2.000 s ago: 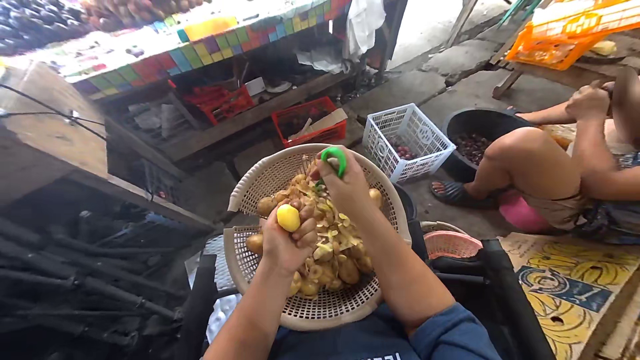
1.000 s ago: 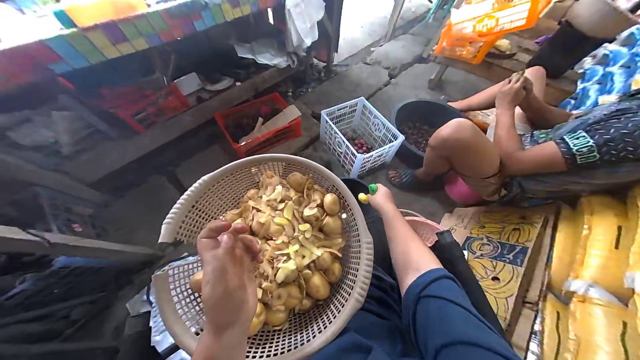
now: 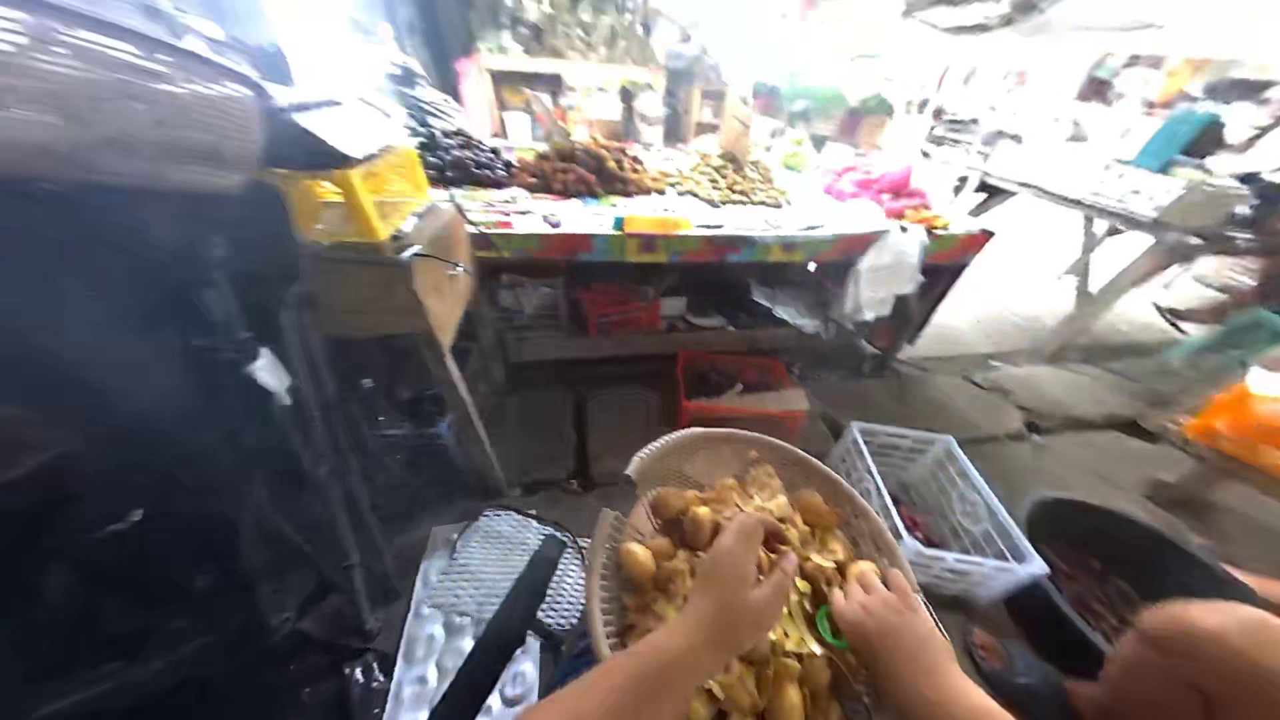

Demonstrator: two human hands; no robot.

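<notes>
A beige woven plastic basket (image 3: 612,590) holds brown potatoes (image 3: 637,563) and a heap of loose peelings (image 3: 797,635). My left hand (image 3: 738,585) reaches into the heap from the near side, its fingers bent down among the potatoes and peelings; whether they grip anything is hidden. At the right inside of the basket is my right hand (image 3: 885,615), with a green-handled peeler (image 3: 828,628) under its fingers. A potato (image 3: 862,569) shows just beyond those fingertips. The peeler's blade cannot be made out.
Right of the basket stand a white plastic crate (image 3: 945,500) and a dark tub (image 3: 1120,560) beside a person's bare knee (image 3: 1200,655). A red crate (image 3: 742,385) lies beyond. Farther back is a produce stall table (image 3: 650,245). An egg tray (image 3: 425,640) sits at the left.
My right hand has come back from beyond the basket's right rim into it. My left hand has lowered into the heap; the peeled potato it held two seconds ago is gone from it. The view has swung left and up.
</notes>
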